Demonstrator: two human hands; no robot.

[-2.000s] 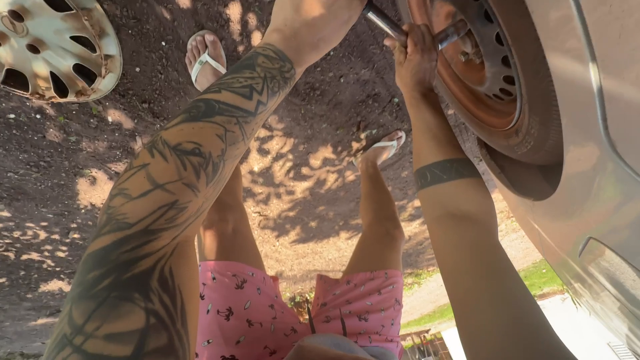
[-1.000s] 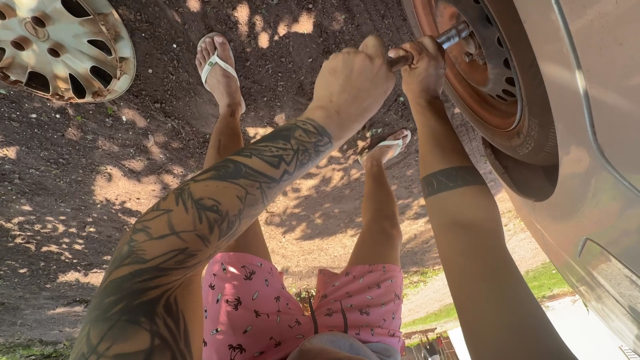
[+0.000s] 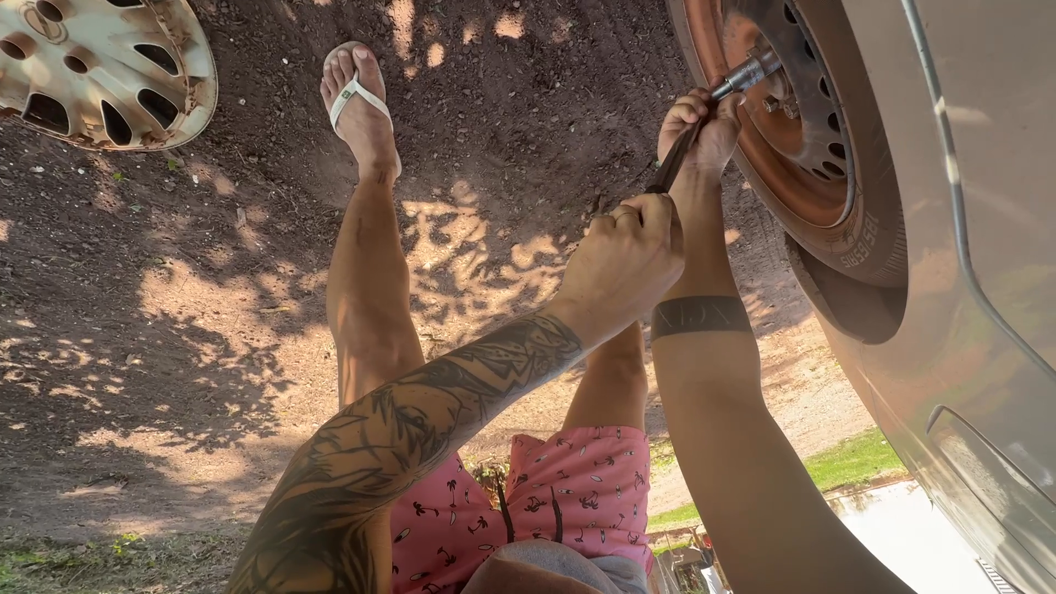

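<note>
A wheel wrench (image 3: 681, 157) with a dark shaft and a bright metal socket (image 3: 747, 74) reaches up to the car's wheel (image 3: 813, 99). The socket end meets the hub area of the rusty steel rim; the exact nut is hidden. My left hand (image 3: 627, 252), on the tattooed arm, is closed around the handle's lower end. Nearer the wheel, my right hand (image 3: 701, 136) wraps its fingers about the shaft just below the socket. Other wheel nuts (image 3: 780, 107) show beside the socket.
The car's body panel (image 3: 973, 247) fills the right side, with the tyre (image 3: 874, 223) beside it. A dirty plastic hubcap (image 3: 107, 74) lies on the soil at the upper left. My feet in white flip-flops (image 3: 356, 95) stand on bare, shaded ground. Grass (image 3: 854, 462) shows at the lower right.
My left hand has come down toward my body, and the wrench handle has swung from pointing left to pointing downward. My right hand remains close to the socket end.
</note>
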